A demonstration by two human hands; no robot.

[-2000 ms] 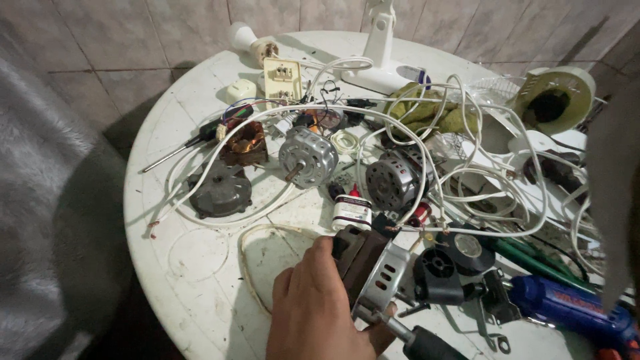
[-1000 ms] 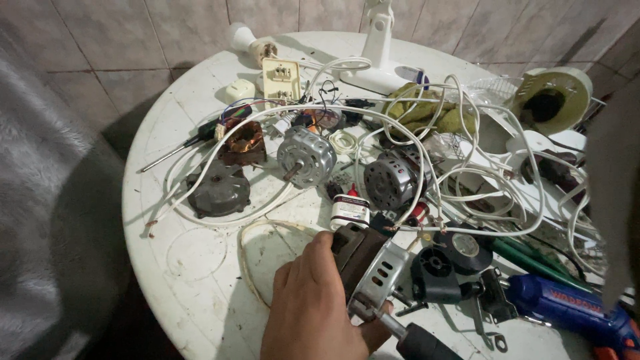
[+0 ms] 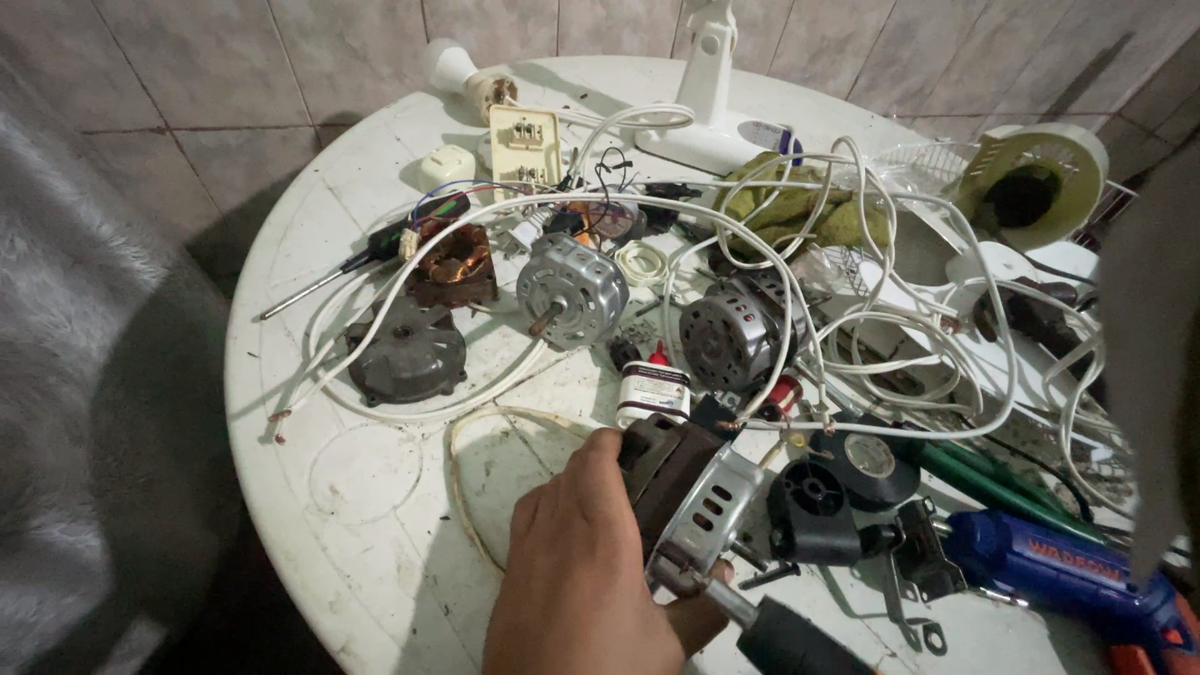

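Observation:
My left hand (image 3: 586,562), at bottom centre, is wrapped around an electric fan motor (image 3: 689,502) with a dark laminated core and a silver end cover. The metal shank of a black-handled tool (image 3: 797,637) reaches the cover's lower side; what grips the handle is out of the frame. My right hand is not visible. Just beyond the held motor stands a small white bottle (image 3: 653,394) with a red tip. Farther back lie a silver motor housing (image 3: 572,291), another motor (image 3: 736,333), a dark gearbox-like cover (image 3: 406,352) and a copper-wound stator (image 3: 455,262).
Loops of white cable (image 3: 1008,366) cross the round white table (image 3: 272,469). A screwdriver (image 3: 323,288) lies at left. At right are a roll of black tape (image 3: 870,457), a blue tool (image 3: 1041,553), a black plastic part (image 3: 816,511) and a green cloth (image 3: 797,206). A white fan base (image 3: 703,141) stands behind.
The motor in my left hand has tilted slightly, and the tool at its lower side has shifted a little. My left hand keeps its hold.

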